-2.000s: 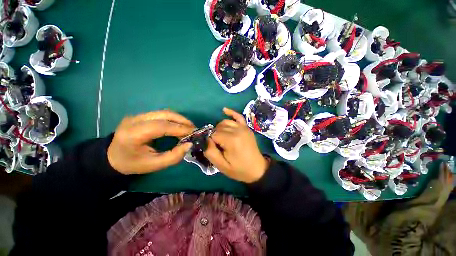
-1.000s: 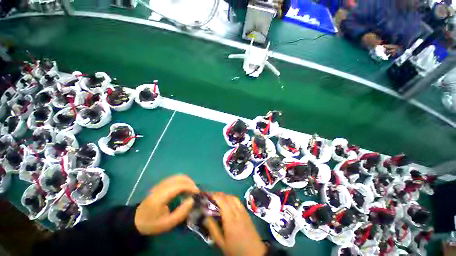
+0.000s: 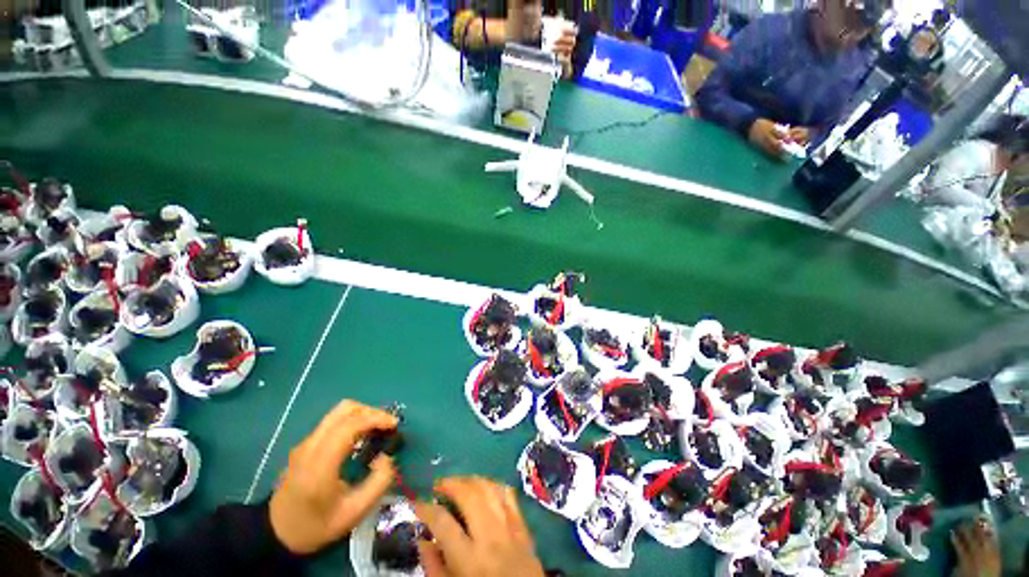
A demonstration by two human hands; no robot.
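My left hand holds a small black module between thumb and fingers, above a white camera housing. My right hand is at the right side of this housing, its fingertips at the housing and the red wires that run up towards the module. Whether the right fingers pinch a wire or the housing's inside is blurred. The housing stands open side up on the green bench, showing dark parts inside; its lower edge is cut off by the picture.
Many half-built camera units stand at left and right. A green belt runs beyond, carrying a white unit with arms. Across it sits a person near a blue tray. Another person's hand shows lower right.
The view has tilted up, showing the belt and far bench. The black module is now lifted apart from the housing in my left hand, with red wires between them.
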